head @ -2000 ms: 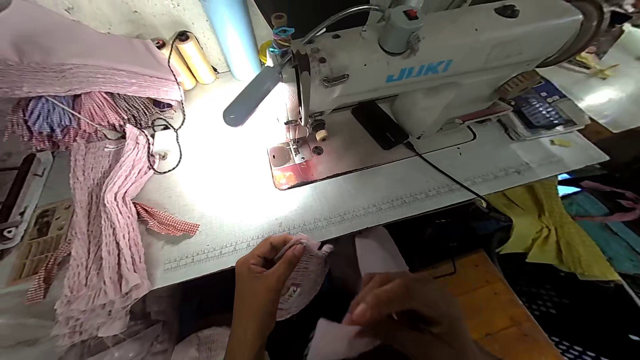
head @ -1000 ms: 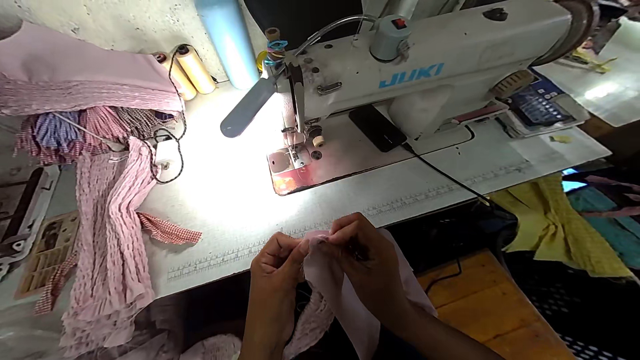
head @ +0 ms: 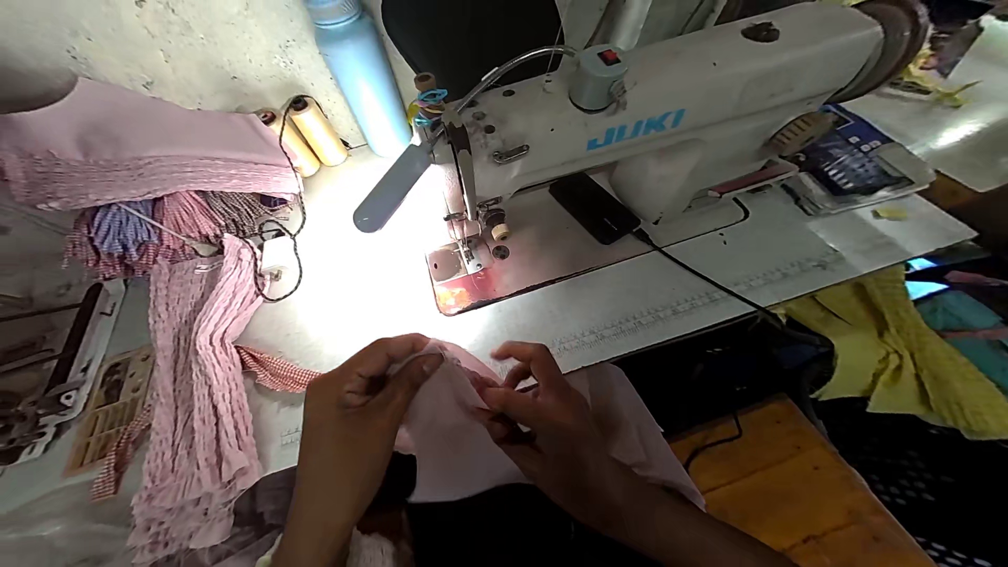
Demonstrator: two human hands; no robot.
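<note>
Both hands hold a piece of pink fabric (head: 465,449) by its upper edge, at the front edge of the table. My left hand (head: 366,394) pinches the edge between thumb and fingers. My right hand (head: 543,417) grips the same edge a little to the right, some of its fingers raised. The fabric hangs down below the hands over the dark lap. Just beyond them is the needle area of a white Juki sewing machine (head: 669,118), its presser foot (head: 471,258) lit by a lamp.
Pink crinkled fabric strips (head: 209,378) lie at left, near yellow thread cones (head: 319,130) and a blue bottle (head: 362,87). A black phone (head: 594,209) with a cable rests on the machine bed. Yellow fabric (head: 906,354) hangs at right, beside a wooden surface (head: 780,472).
Two seconds ago the hands were apart, the left on a crinkled pink piece; they came together on the fabric edge. Now they are spaced slightly wider, with the smooth fabric spread between them.
</note>
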